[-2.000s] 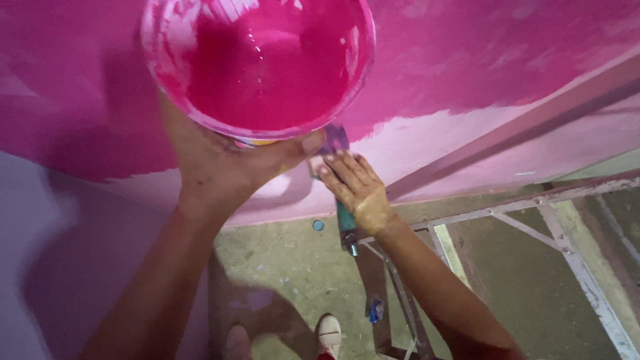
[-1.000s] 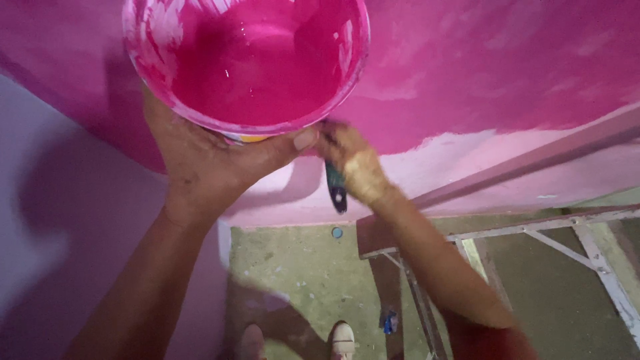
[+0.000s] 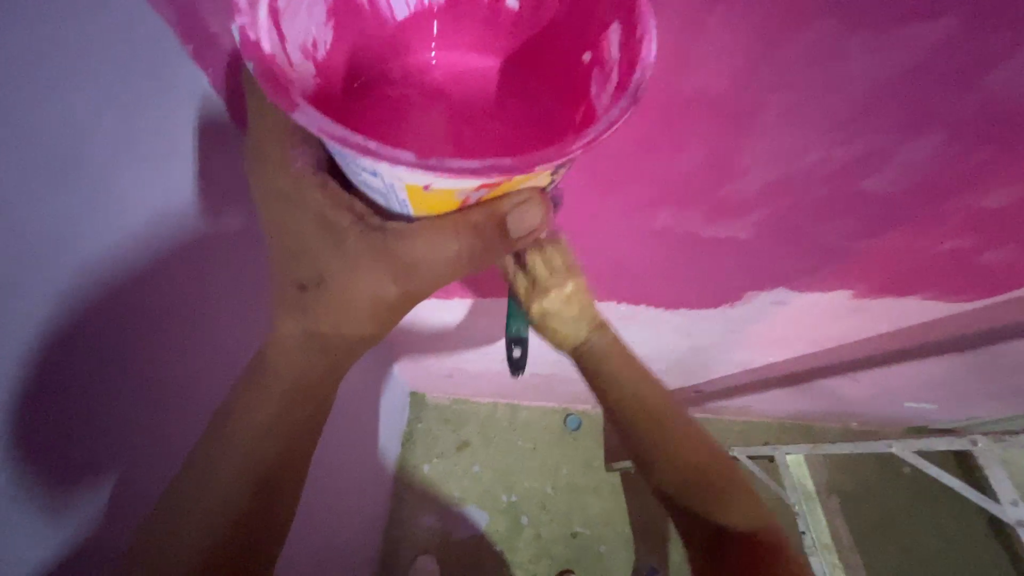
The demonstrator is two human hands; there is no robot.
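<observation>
My left hand [image 3: 344, 248] grips a round plastic tub of bright pink paint [image 3: 448, 104] from its near side, the thumb pressed along the printed outer wall below the rim. Beyond and below the thumb, my right hand [image 3: 552, 292] is closed on a paintbrush; its green handle [image 3: 518, 332] with a dark, holed end points down. The bristles are hidden behind the tub and my left thumb. Behind both hands rises a wall [image 3: 800, 160], deep pink above an uneven edge and pale pink below it.
A bluish-lilac wall [image 3: 96, 144] meets the pink one at the left. Far below is a stained concrete floor [image 3: 496, 480] with a small round blue thing [image 3: 573, 422] near the wall. A metal frame [image 3: 856, 448] stands at the lower right, and a ledge [image 3: 840, 352] slants along the pink wall.
The brush, seen against the wall's pale part two seconds ago, is now mostly behind the tub and my left hand. My left hand keeps hold of the tub.
</observation>
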